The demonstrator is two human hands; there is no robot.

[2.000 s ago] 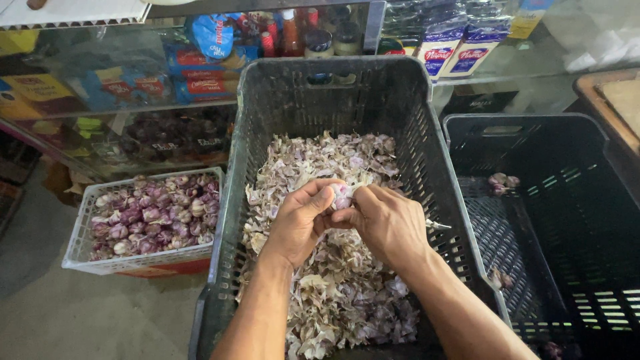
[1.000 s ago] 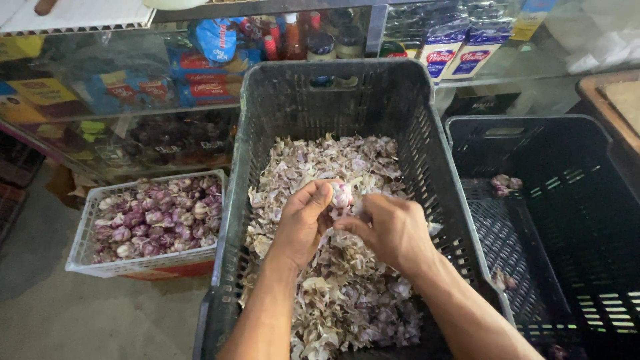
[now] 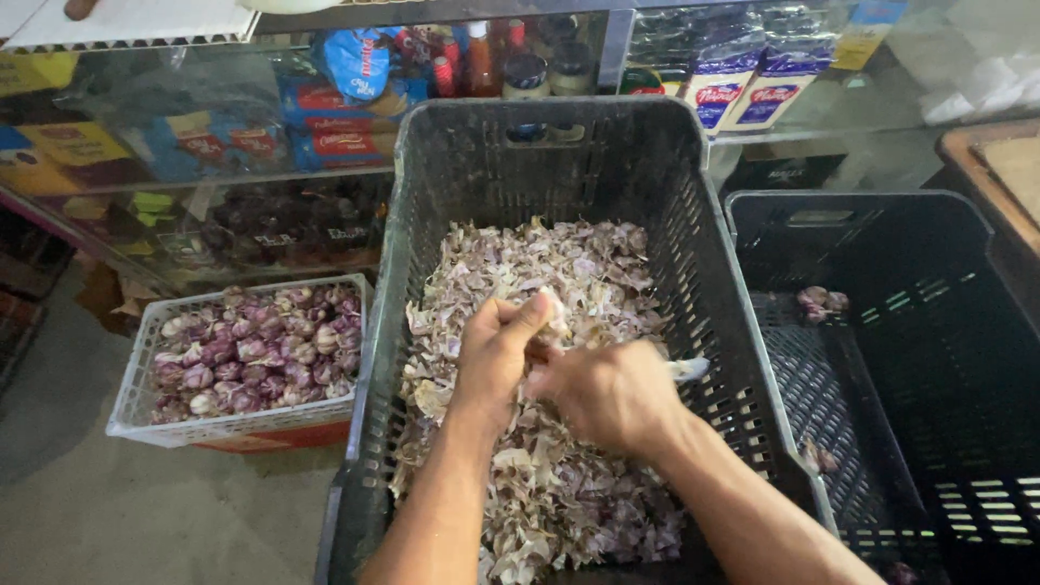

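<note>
My left hand (image 3: 497,357) grips a garlic bulb (image 3: 554,310) between thumb and fingers, above the middle of a large black plastic crate (image 3: 552,179). Close against it on the right, my right hand (image 3: 613,390) is blurred; a pale, narrow object (image 3: 689,370) sticks out past its outer side, perhaps the end of a tool. Whether the right fingers also touch the bulb is hard to see. Beneath both hands lies a thick layer of dry garlic skins (image 3: 561,252). To the left, a white plastic basket (image 3: 244,422) is heaped with purple-and-white garlic bulbs (image 3: 268,349).
A second black crate (image 3: 861,207) stands at the right, with a few garlic bulbs (image 3: 822,303) in it. Behind the crates runs a glass display case (image 3: 268,179) with packets, jars and bottles. A wooden edge (image 3: 983,187) juts in at the far right.
My hands have come slightly lower in the view, and the right hand is now blurred by motion. The left hand still holds a garlic bulb.
</note>
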